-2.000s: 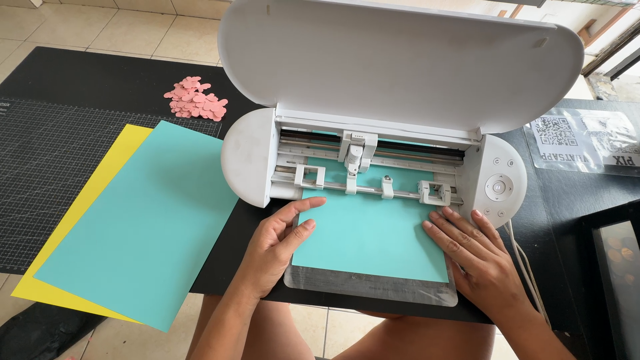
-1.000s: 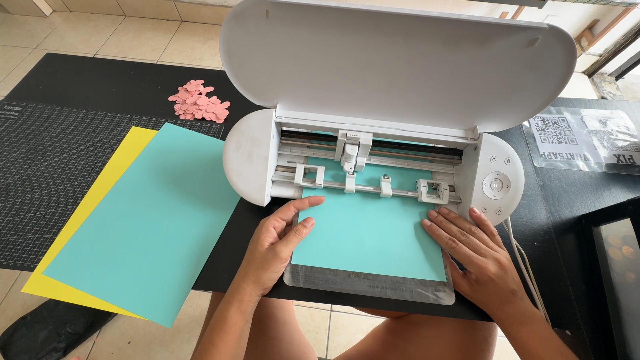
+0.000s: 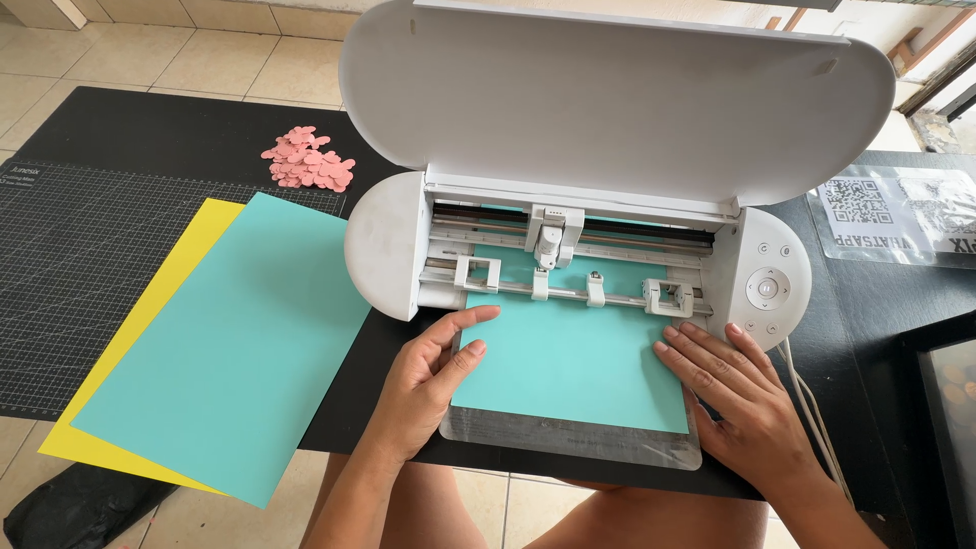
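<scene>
A white cutting machine (image 3: 385,244) stands with its lid (image 3: 610,99) raised. A turquoise sheet (image 3: 564,366) on a translucent cutting mat (image 3: 564,444) lies partly under its roller bar. The white tool carriage (image 3: 550,238) sits left of the middle of the rail. My left hand (image 3: 427,381) is at the sheet's left edge, thumb and index finger apart over it. My right hand (image 3: 736,396) rests flat at the right edge, its fingertips on the sheet near the roller; the thumb is beside the mat.
At left, a turquoise sheet (image 3: 229,343) overlaps a yellow sheet (image 3: 130,374) on a black gridded cutting mat (image 3: 99,252). Small pink paper cutouts (image 3: 309,160) form a pile behind them. Cables (image 3: 812,419) run down at right, near a plastic-covered printed sheet (image 3: 900,210) and a black-framed box (image 3: 942,381).
</scene>
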